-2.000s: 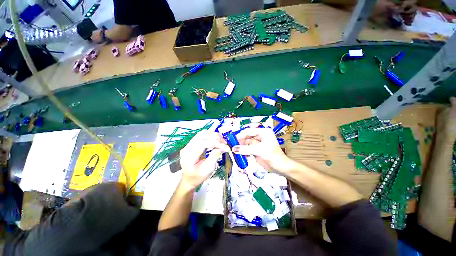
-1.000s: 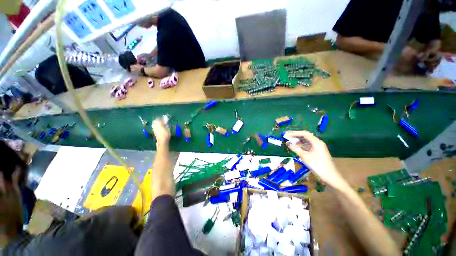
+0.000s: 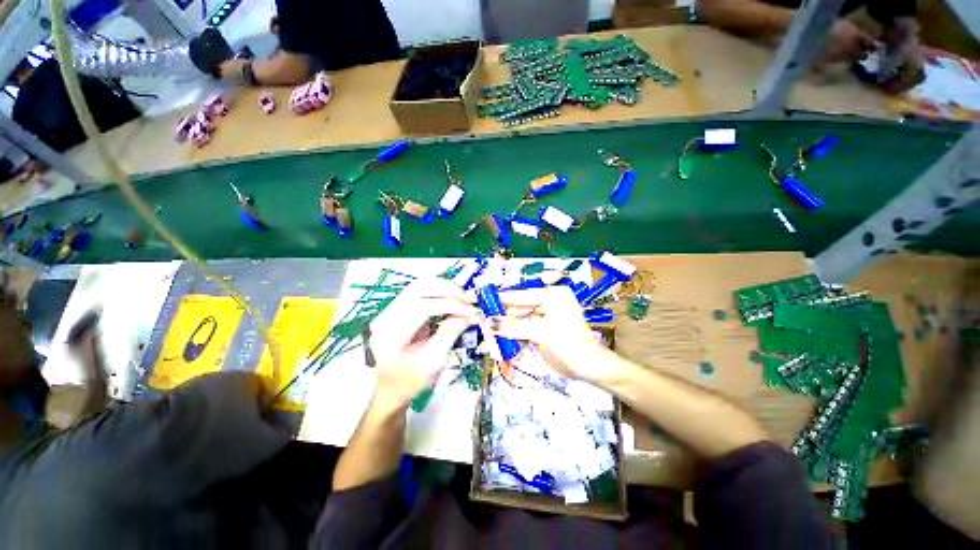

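Note:
My left hand (image 3: 414, 335) and my right hand (image 3: 548, 331) meet above the far end of an open carton (image 3: 550, 503). Both hold one blue battery cell (image 3: 492, 312), tilted, between their fingertips; fine detail there is blurred. Thin reddish wires trail below it. The carton holds white slips (image 3: 548, 424) and a blue piece near its front. More blue cells (image 3: 607, 277), some with white pads, lie piled just beyond my hands, partly hidden by them.
Scattered cells lie on the green conveyor belt (image 3: 430, 161). Green PCB panels (image 3: 838, 344) are stacked right. Green strips (image 3: 360, 322) lie on a white sheet, yellow sheets (image 3: 197, 342) further left. Other people sit left and across; an arm shows at the right edge.
My hands have come back from over the belt, where they were apart, and now meet on a blue cell above the carton. The view has tilted down. Belt cells have shifted.

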